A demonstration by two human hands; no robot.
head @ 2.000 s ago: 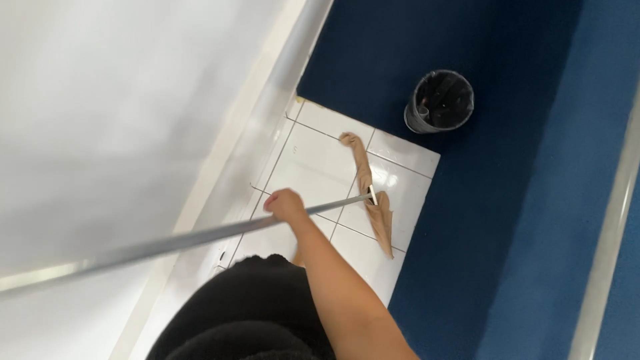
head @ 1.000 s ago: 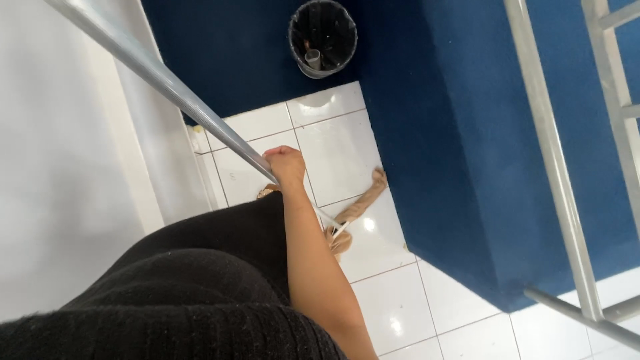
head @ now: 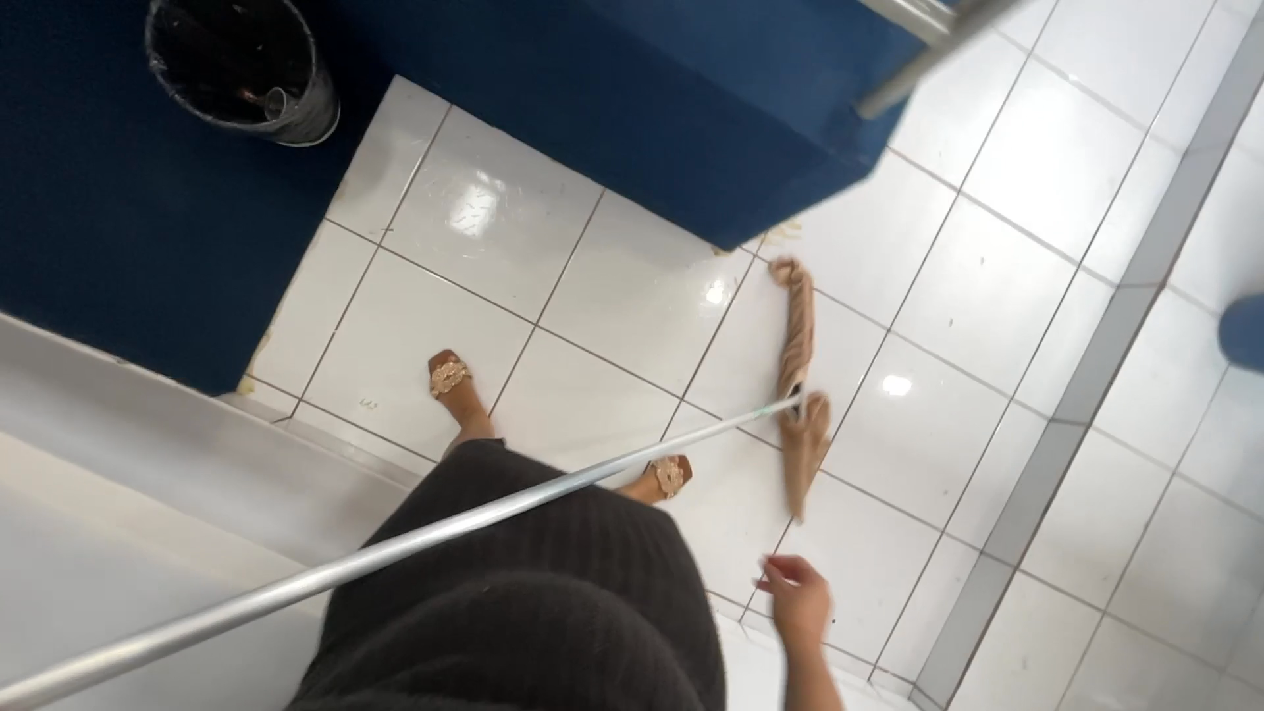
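Observation:
My right hand [head: 798,597] hangs loosely curled at the lower right, off the pole and holding nothing. A long metal pole [head: 474,513] slants from the lower left edge across my dark skirt. Its far end meets a bunched brown cloth [head: 798,341] lying on the white tiled floor, right of my sandalled feet. The cloth stretches out on both sides of the pole's end. My left hand is not in view, and the pole's near end runs out of the frame.
A bin with a dark liner [head: 321,104] stands at the upper left by a dark blue surface [head: 612,89]. Metal rails [head: 928,59] are at the upper right. A grey strip [head: 1047,454] crosses the floor at the right, with a blue object [head: 1242,333] beyond it.
My right hand has let go of the pole it gripped in both earlier frames. The cloth is now near the blue surface's corner. The view has turned and shifted strongly.

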